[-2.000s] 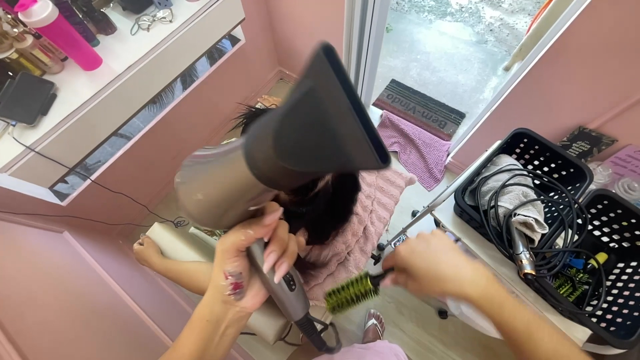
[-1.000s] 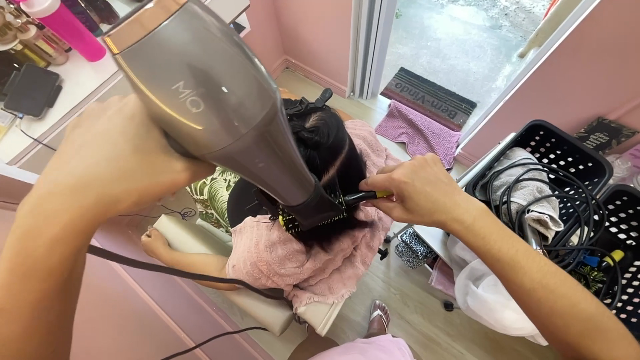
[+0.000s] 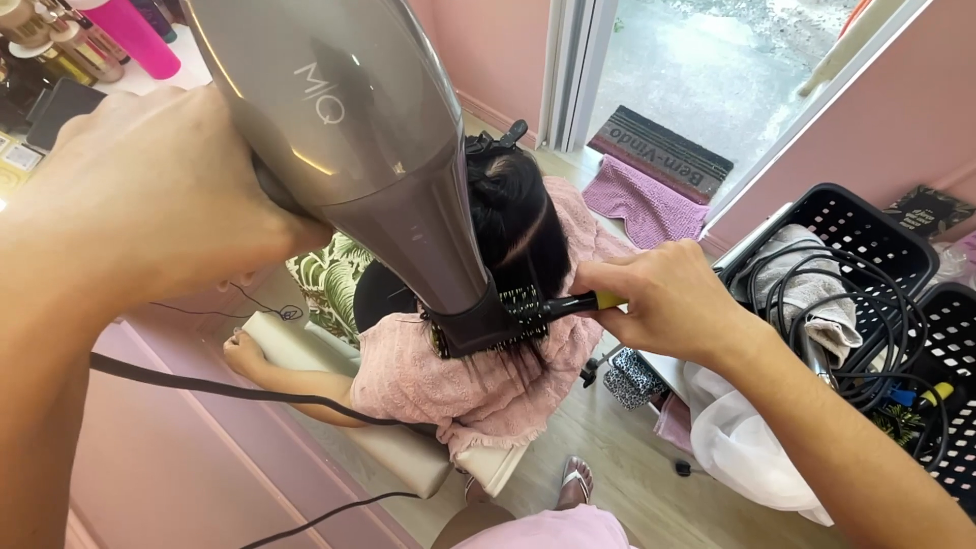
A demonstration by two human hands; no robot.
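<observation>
My left hand [image 3: 175, 175] grips a grey hair dryer [image 3: 358, 137], whose handle is mostly hidden behind the hand. The dryer's flat black nozzle [image 3: 476, 324] points down against a round brush [image 3: 526, 309]. My right hand [image 3: 663, 297] holds that brush by its black and yellow handle. Dark hair [image 3: 522, 221] of a seated person lies over the bristles, with some ends hanging below. A black hair clip [image 3: 514, 134] holds hair on top of the head. A pink towel [image 3: 427, 366] covers the person's shoulders.
The person sits in a cream armchair [image 3: 282, 351]. A black cord [image 3: 252, 393] runs below my left arm. At right, black baskets [image 3: 862, 206] hold a grey towel [image 3: 808, 282] and coiled cables. Bottles stand on the shelf at upper left. A doormat [image 3: 663, 152] lies at the doorway.
The dryer has come down from above the person's head, its nozzle now at the brush. The brush has moved from beside the person into the hair. Since one second ago, little has changed.
</observation>
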